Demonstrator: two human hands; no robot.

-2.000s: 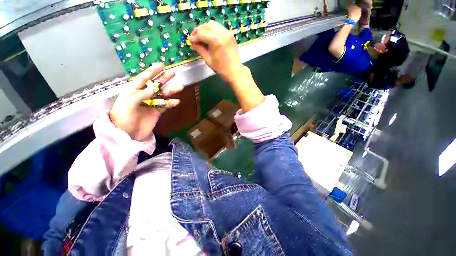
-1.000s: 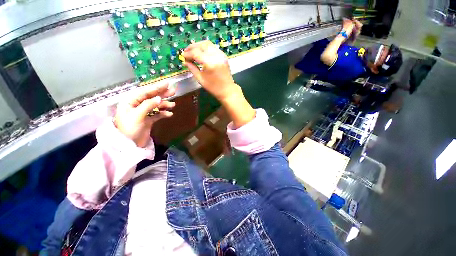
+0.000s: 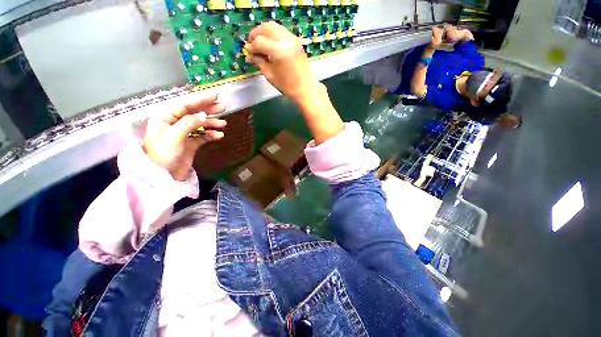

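The green PCB panel lies on the conveyor rail at the top, cut off by the upper edge. Yellow transformers stand on it in two rows. My right hand is over the panel's front part, with a yellow transformer between thumb and fingertips, at the board surface. Whether it touches the board is hard to tell. My left hand is in front of the rail, palm partly up, with a small yellow-black transformer held among its fingers.
A pale sheet lies behind the rail at left. A person in blue works at the line on the right. Cardboard boxes stand on the green floor below. A wire rack and a white board stand at right.
The panel has shifted slightly right and up in view. My right hand stays over it, now higher in view. Less yellow shows in my left hand than two seconds ago.
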